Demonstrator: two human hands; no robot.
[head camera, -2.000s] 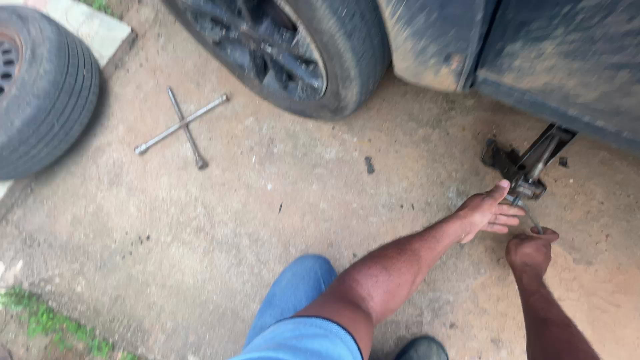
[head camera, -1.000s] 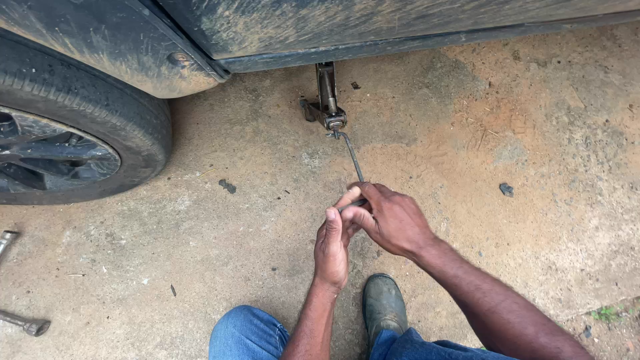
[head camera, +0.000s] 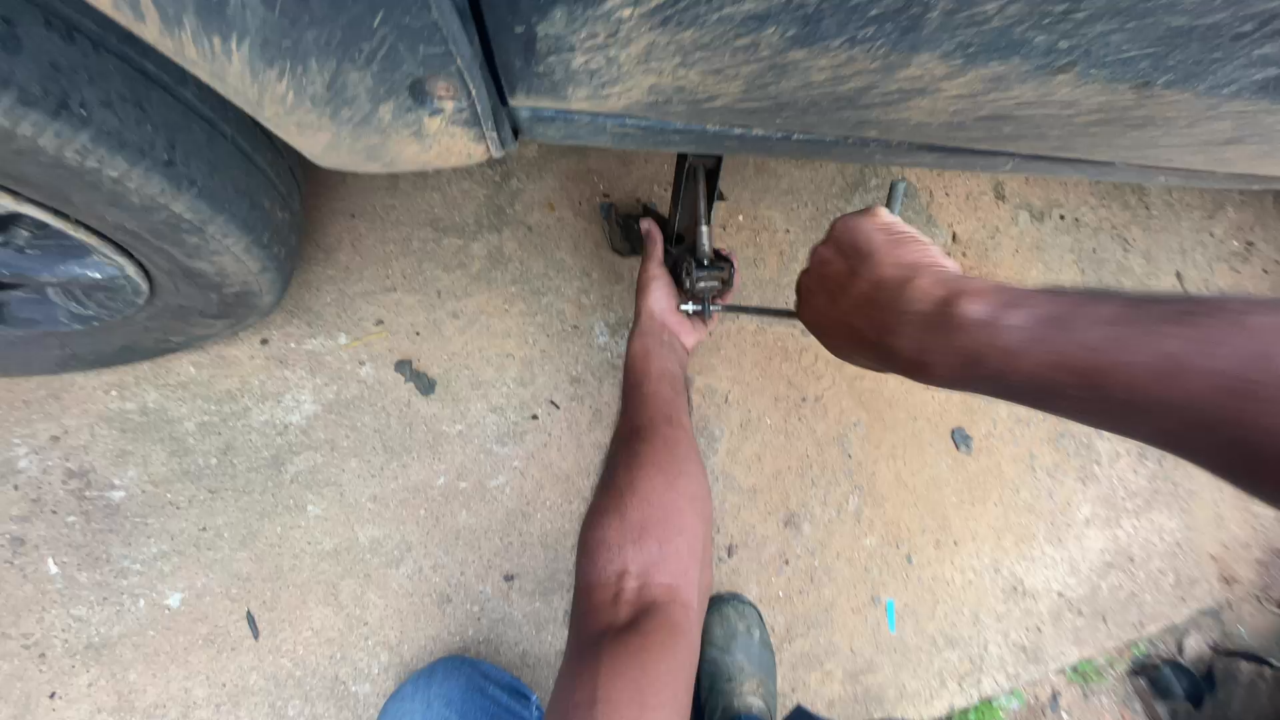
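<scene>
A dark metal car jack (head camera: 706, 272) stands on the ground at the lower edge of the car, partly beneath it. My left hand (head camera: 668, 290) is around the jack's near end, thumb on its left side and fingertips showing on its right. From that end a thin metal crank handle (head camera: 755, 311) runs to the right. My right hand (head camera: 880, 285) is closed on the crank, whose end sticks out above the fist.
The car's muddy side (head camera: 850, 90) spans the top, with a wheel's tire (head camera: 230, 220) at the left. My boot (head camera: 737, 655) rests on the concrete ground (head camera: 400, 500). Grass (head camera: 985, 708) and dark debris lie at the bottom right.
My left hand has moved from the crank to the jack's end. My right hand has gone up and to the right with the crank, which pointed toward me one second ago.
</scene>
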